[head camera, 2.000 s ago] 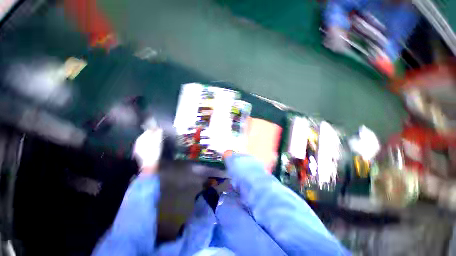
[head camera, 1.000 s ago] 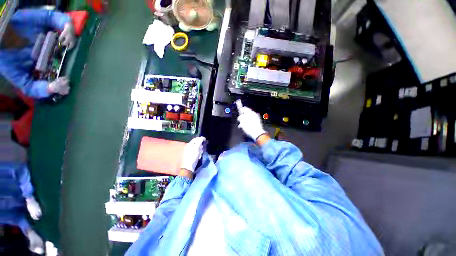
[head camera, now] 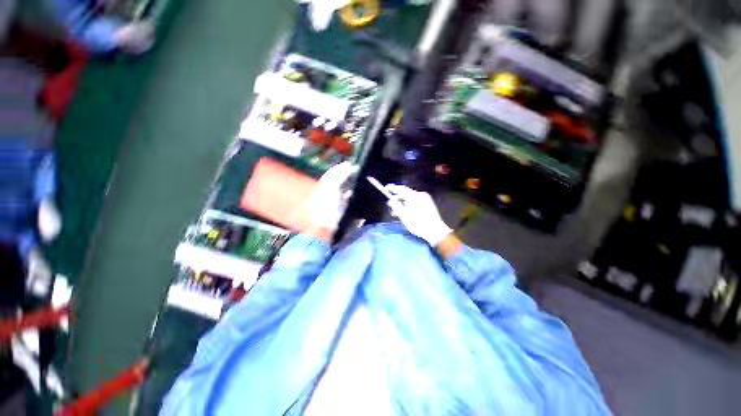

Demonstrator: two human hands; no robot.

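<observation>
My left hand [head camera: 331, 197], in a white glove, is at the right edge of the red-orange pad [head camera: 276, 192]; its fingers are blurred. My right hand [head camera: 418, 213], also white-gloved, is to its right, below the fixture buttons. A thin white tip points up-left from it; I cannot tell if it is a finger or a held thing. A power supply board [head camera: 508, 116] with two pale bars sits on the black test fixture [head camera: 540, 207]. A second board [head camera: 305, 114] lies above the pad, and a third board [head camera: 223, 264] below it.
A yellow tape roll [head camera: 359, 11] is at the top. Black totes with white labels [head camera: 691, 236] stand at the right. Across the green surface [head camera: 154, 187], other people's blue sleeves and gloved hands show at the left. Red-orange bars [head camera: 106, 392] are at the lower left.
The view has turned, and the fixture and bench boards sit higher and tilted. My right hand has moved from the fixture's front edge towards my left hand. My left hand stays by the pad.
</observation>
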